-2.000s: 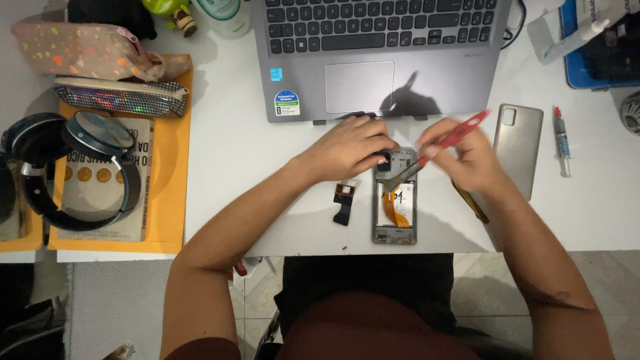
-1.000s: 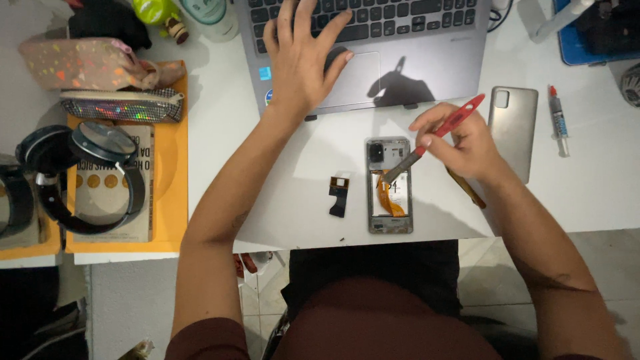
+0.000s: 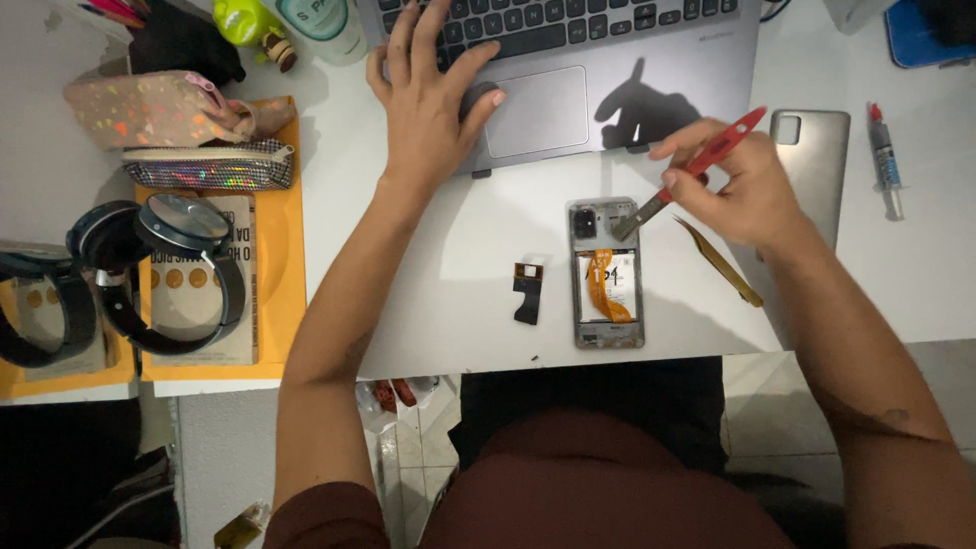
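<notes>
My right hand [image 3: 736,179] grips a red-handled brush [image 3: 705,160], its bristles at the upper part of an opened smartphone [image 3: 608,335] lying on the white table. An orange flex cable [image 3: 602,286] lies across the phone's white battery [image 3: 621,276]. My left hand [image 3: 427,95] rests with spread fingers on the left side of the laptop [image 3: 686,84], over keys and palm rest, holding nothing. Left of the phone is a small black flex part [image 3: 528,293]. Brass-coloured tweezers [image 3: 718,263] lie below my right hand. Partly behind that hand is a grey phone back cover [image 3: 820,168].
A syringe [image 3: 886,164] lies at the right. On the left, headphones [image 3: 229,305] rest on a book [image 3: 248,282] over a yellow envelope [image 3: 282,267], with two pouches [image 3: 152,114] [image 3: 213,166] above. A blue tray [image 3: 923,46] sits at the top right. The table's front edge runs below the phone.
My left hand, beside the phone's top two seconds ago, has moved up and left onto the laptop. The brush tip has shifted from near the flex cable to the phone's upper part.
</notes>
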